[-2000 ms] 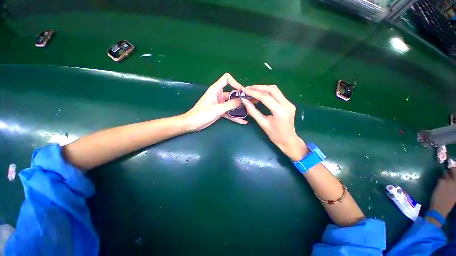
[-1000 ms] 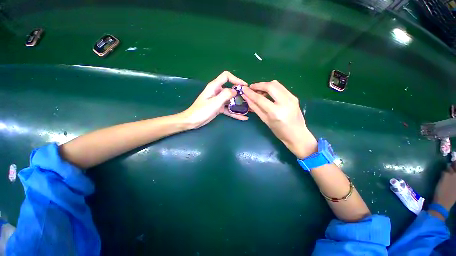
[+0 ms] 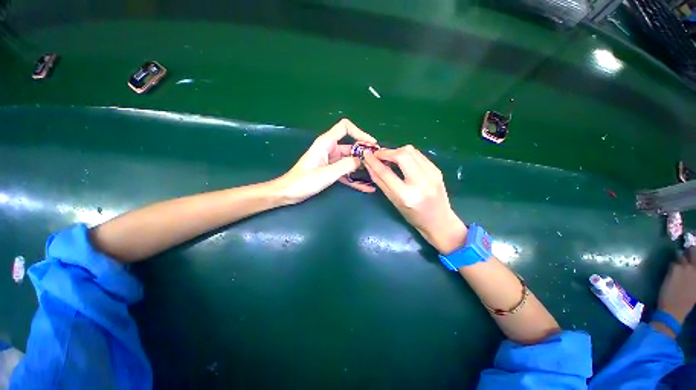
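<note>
A small dark smartwatch case with a shiny rim (image 3: 360,153) is held above the near edge of the belt, mostly covered by fingers. My left hand (image 3: 320,165) grips it from the left, thumb on its face and fingers around and beneath it. My right hand (image 3: 412,185), with a blue wrist strap, has thumb and fingertips pinched together at the case's upper right. Whether the right fingertips hold a tiny part cannot be told.
Green belt (image 3: 305,61) carries two cases at upper left (image 3: 146,77) (image 3: 44,65) and one right (image 3: 495,126). A white-purple tube (image 3: 617,302) lies right on the worktop (image 3: 305,320), beside another person's arm (image 3: 678,293). Metal bar (image 3: 668,199) at right.
The cases on the belt have shifted left. My right wrist moved right, then back, and its fingers now cover more of the held case. My left hand keeps its grip.
</note>
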